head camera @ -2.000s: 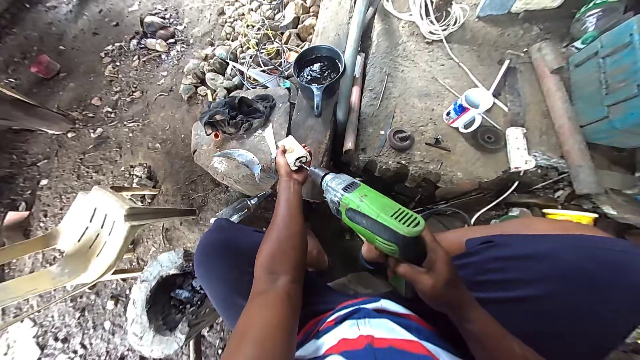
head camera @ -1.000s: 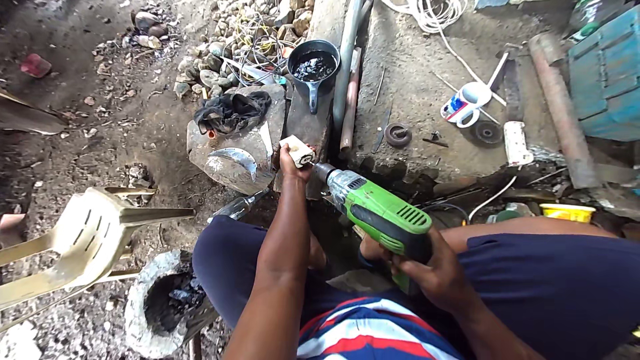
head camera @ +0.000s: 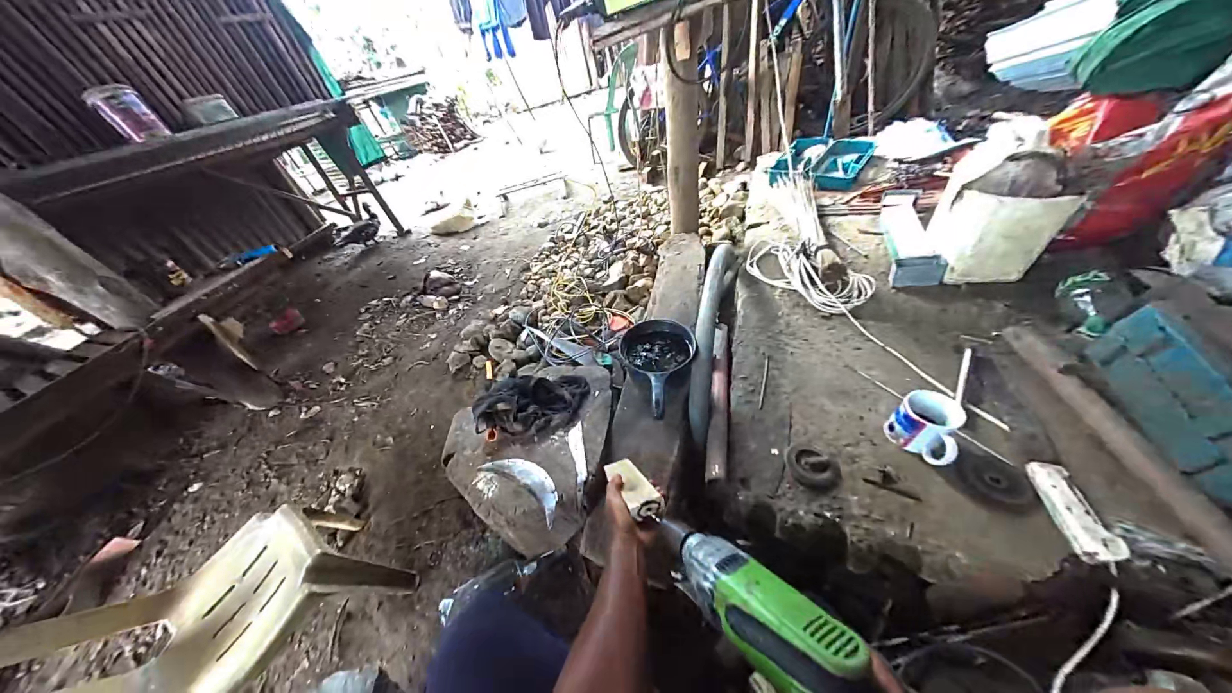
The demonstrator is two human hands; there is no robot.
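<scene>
A pale rectangular block point(head camera: 635, 489), perhaps wood, is gripped in my left hand point(head camera: 624, 510), its dark-marked end facing the drill. The green power drill point(head camera: 784, 621) points up and left, with its bit at or close to that end; whether the bit is inside it cannot be told. Of my right hand point(head camera: 884, 674) only a sliver shows behind the drill body at the bottom edge, and its fingers are hidden. Left of the block, a curved metal blade point(head camera: 525, 481) and a black cloth point(head camera: 531, 402) lie on a flat stone point(head camera: 462, 462).
A black pan point(head camera: 657, 348) holding dark stuff rests on the ledge beside a grey pipe point(head camera: 710, 337). To the right are a mug point(head camera: 924, 423), a dark ring point(head camera: 812, 467) and a white power strip point(head camera: 1076, 510) with a cord. A broken plastic chair point(head camera: 231, 597) lies at lower left.
The view has tilted up a lot, bringing the yard and post into sight. The block stays in my left hand at the drill's tip. Between the two earlier frames, the gap between chuck and block narrowed.
</scene>
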